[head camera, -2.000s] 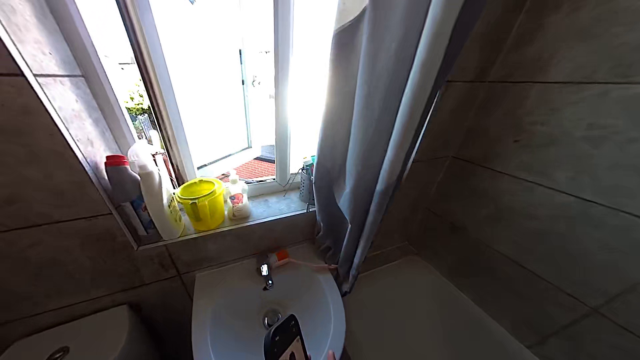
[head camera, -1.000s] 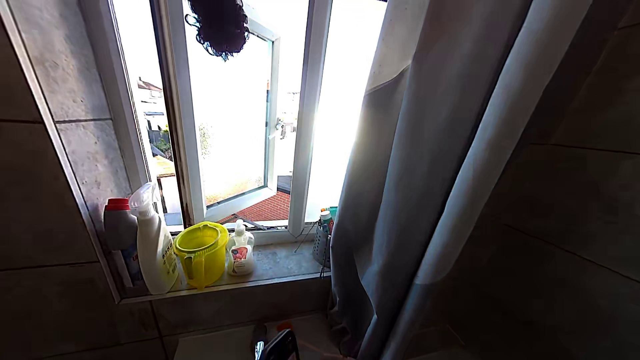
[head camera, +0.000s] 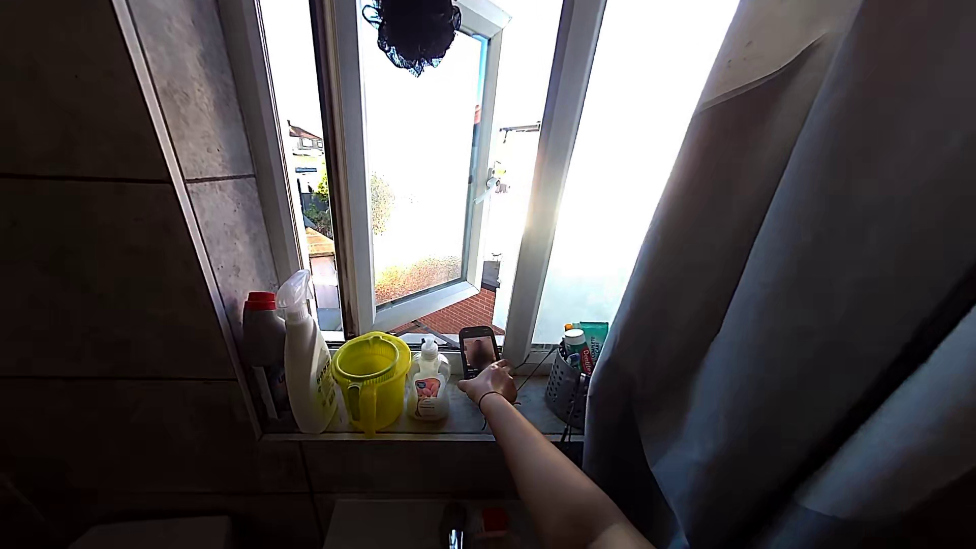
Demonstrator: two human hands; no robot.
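Note:
My right hand [head camera: 492,383] reaches to the tiled windowsill [head camera: 465,423] and grips the lower edge of an upright smartphone [head camera: 479,352], whose screen is lit. A dark band circles the wrist. Just left of the phone stands a clear pump soap bottle [head camera: 429,387], then a yellow plastic jug [head camera: 371,385], a white spray bottle [head camera: 307,366] and a grey bottle with a red cap [head camera: 263,332]. Right of the hand is a grey perforated holder [head camera: 566,389] with a toothpaste tube [head camera: 585,357]. My left hand is out of view.
Behind the sill, a window sash [head camera: 480,229] is swung open. A black mesh bath pouf [head camera: 418,30] hangs at the top. A grey curtain [head camera: 724,290] covers the right side. Below are a sink tap [head camera: 455,526] and the sink's rim [head camera: 358,518].
The phone, low over the sink two seconds ago, is now up at the windowsill with my right hand on it. The view has tilted up, away from the sink.

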